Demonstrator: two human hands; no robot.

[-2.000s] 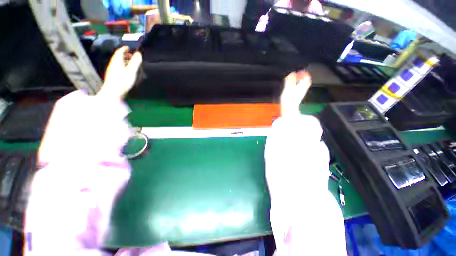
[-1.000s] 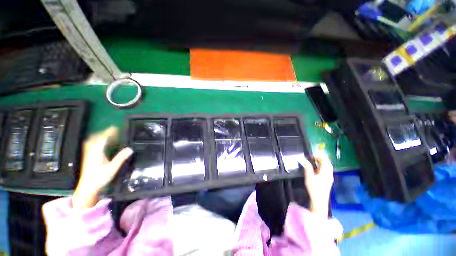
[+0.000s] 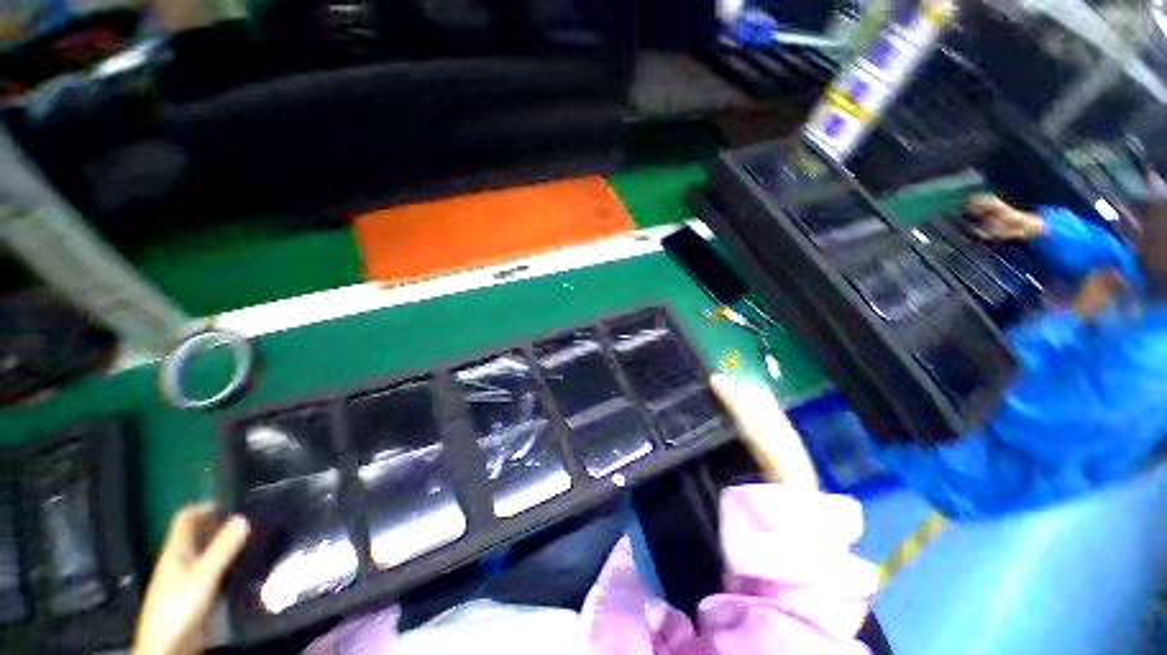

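A long black phone tray (image 3: 458, 399) lies tilted across the front of the green mat, near the lap. Several dark glossy phones (image 3: 406, 493) sit in its pockets, with bright reflections on them. My left hand (image 3: 192, 569) is at the tray's left end, thumb on the edge, fingers partly hidden. My right hand (image 3: 758, 416) is at the tray's right end, its fingertips blurred against the edge.
A tape roll (image 3: 207, 367) and an orange board (image 3: 493, 228) lie behind the tray. A separate black phone (image 3: 704, 265), loose small parts (image 3: 732, 362) and stacked trays (image 3: 851, 275) are at right. Another tray (image 3: 64, 525) is at left. A person in blue (image 3: 1069, 384) is at far right.
The hands first reached to the back, then held this tray at the bench front. Now the view has turned right, the tray looks more slanted, and the person in blue shows.
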